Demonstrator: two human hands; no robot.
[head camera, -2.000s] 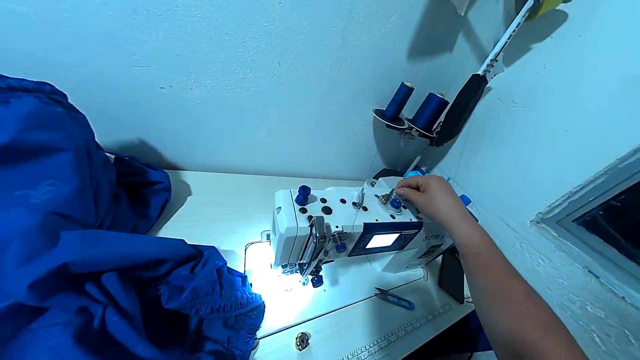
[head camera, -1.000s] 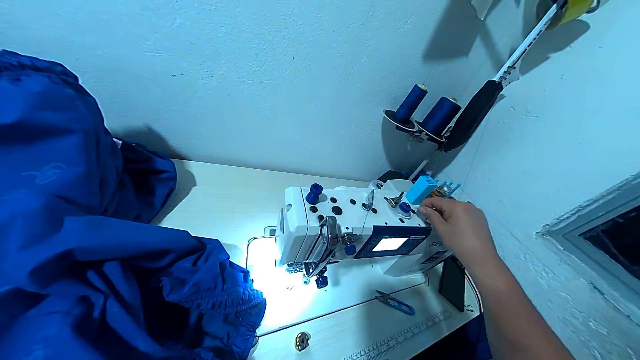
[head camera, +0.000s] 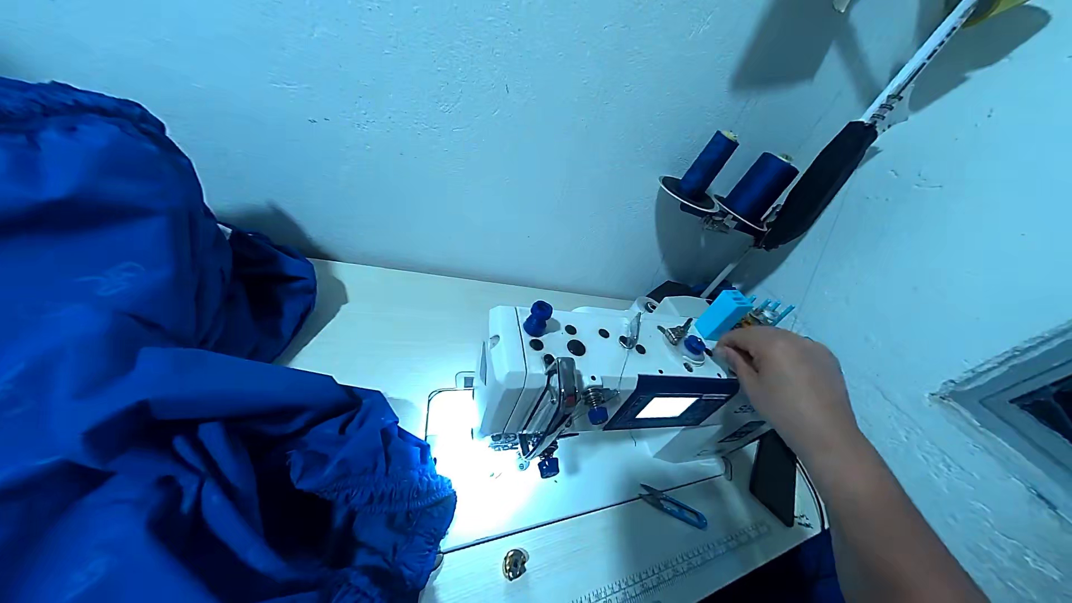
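My right hand (head camera: 775, 368) is at the right end of a white industrial sewing machine (head camera: 603, 343), its thumb and forefinger drawn together beside the blue bobbin-winder part (head camera: 695, 345). Whether something small is between the fingertips cannot be told. Just behind the fingers stands a light-blue plastic box (head camera: 723, 314). A lit display (head camera: 666, 407) is on the machine's front, and its lamp lights the needle area. Gathered blue fabric (head camera: 209, 419) is heaped left of the machine. My left hand does not appear.
Two blue thread cones (head camera: 758, 188) stand on a thread stand against the wall. Thread snips (head camera: 674, 507), a clear ruler (head camera: 678, 565), a dark flat object (head camera: 774, 477) and a round metal piece (head camera: 515, 564) lie on the white table (head camera: 377, 310). A window frame (head camera: 1005, 377) is at right.
My right hand has stayed by the machine's right end, its fingers shifting slightly to the right of the winder part. The light-blue box, mostly covered by the hand at first, now shows.
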